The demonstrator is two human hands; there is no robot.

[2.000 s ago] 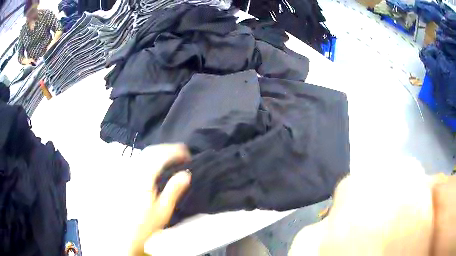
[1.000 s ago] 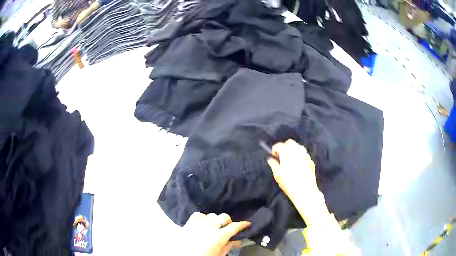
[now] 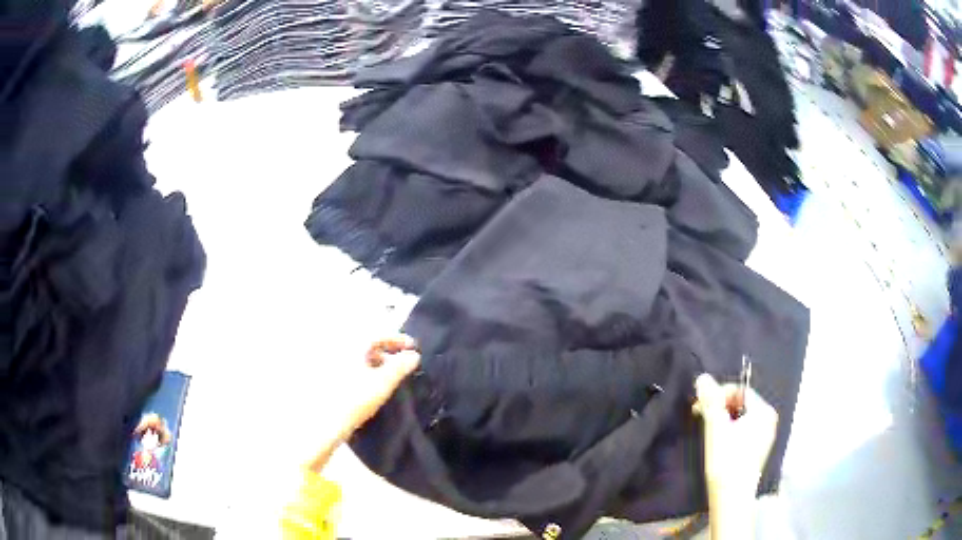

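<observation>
A black garment lies at the table's near edge, its gathered elastic waistband spread open towards me. My left hand pinches the left end of the waistband between thumb and fingers. My right hand is at the waistband's right side, fingers curled around snips whose thin blades point up. Whether the right fingers also pinch the cloth is unclear. Small thread ends show at the inner waistband. A small round pale spot shows at the garment's nearest edge.
Black garments lie piled ahead. A tall black heap stands at the left, beside a dark blue rectangle with a cartoon figure. Striped-looking grey folded stacks and a small orange object are at the far left. Blue bins stand right.
My left hand has moved up and left to the waistband's left end. My right hand has moved right and down from the middle. The waistband is now spread open. The view has shifted.
</observation>
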